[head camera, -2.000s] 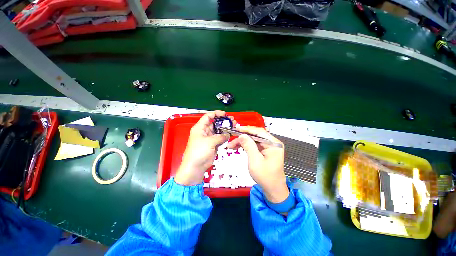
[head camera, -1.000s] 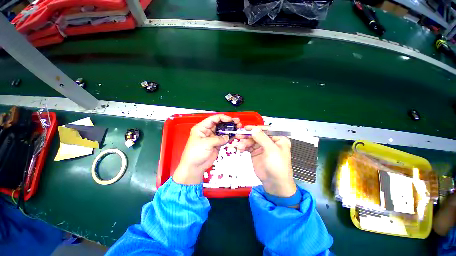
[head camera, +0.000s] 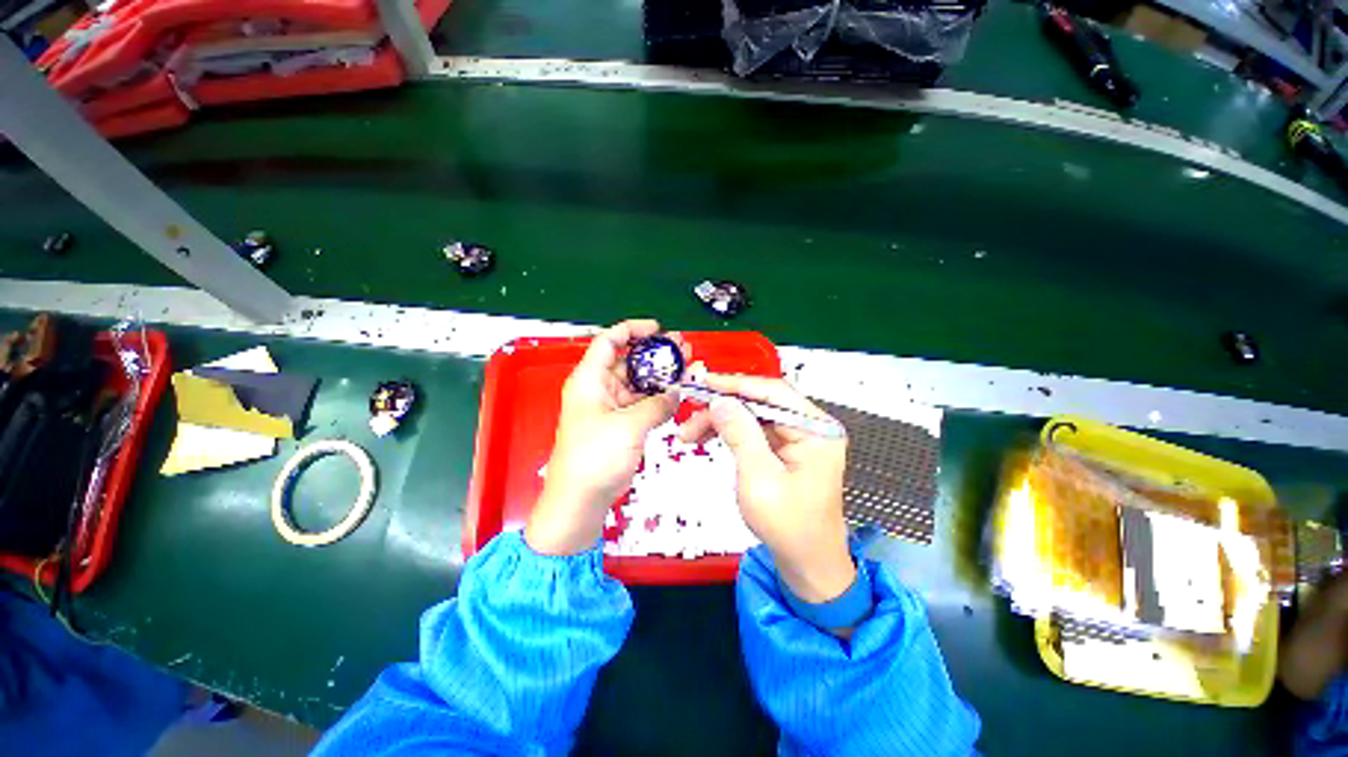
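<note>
My left hand (head camera: 591, 444) holds a small round black electronic unit (head camera: 654, 364) by its edge, its face with whitish details turned up. My right hand (head camera: 787, 481) holds silvery tweezers (head camera: 769, 408) like a pen, their tip at the unit's lower right edge. Whether the tip grips anything is too small to tell. Both hands are above the red tray (head camera: 506, 429), where many tiny white pads (head camera: 688, 503) lie loose, partly hidden by the hands.
Several black units lie on the green conveyor belt (head camera: 591, 192) beyond the pale rail. Masking tape ring (head camera: 281, 493), paper scraps (head camera: 222, 422) and one unit (head camera: 392, 404) lie left. Striped sheet (head camera: 894, 473) and yellow tray (head camera: 1268, 651) lie right. A person's hand (head camera: 1316, 651) shows far right.
The units on the belt have moved right. The held unit has been tilted face-up again, and my right hand and tweezers have turned from nearly level to slanting down to the right.
</note>
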